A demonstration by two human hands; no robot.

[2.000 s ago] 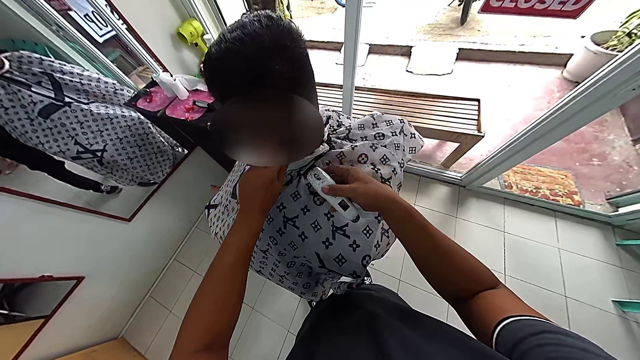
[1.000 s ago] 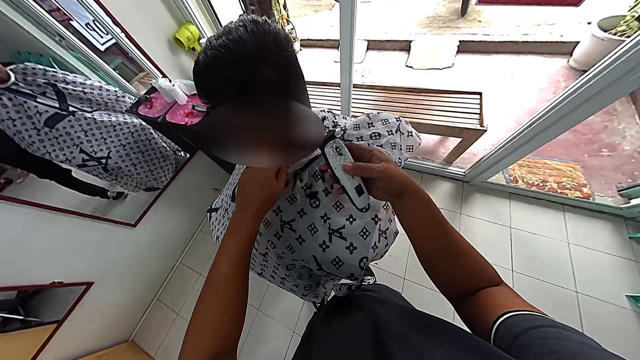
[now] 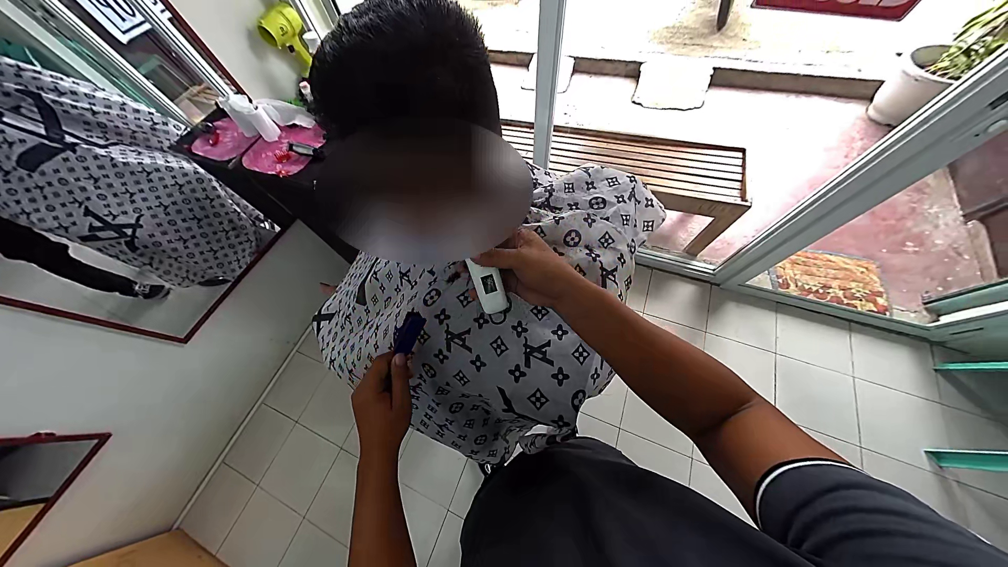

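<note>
A person with short black hair [image 3: 405,63] sits facing me, covered by a white patterned barber's cape [image 3: 504,354]. My right hand [image 3: 528,268] is closed around a white hair clipper [image 3: 488,290] just below the person's blurred face, over the top of the cape. The clipper's upper end is hidden. Lower and to the left, my left hand [image 3: 383,394] pinches a small dark blue piece, perhaps a clipper guard [image 3: 409,332], in front of the cape. Some dark hair clippings lie on the cape near the clipper.
A dark shelf [image 3: 264,183] at the left holds pink trays [image 3: 287,153], white bottles [image 3: 250,118] and a yellow-green hair dryer [image 3: 283,31]. Mirrors [image 3: 118,260] line the left wall. Behind the person are a slatted wooden bench [image 3: 646,161] and glass doors with a pale frame [image 3: 835,181].
My left hand has moved down from beside the person's chin, and the dark blue piece now shows in it. My right hand has brought the clipper up, closer to the face.
</note>
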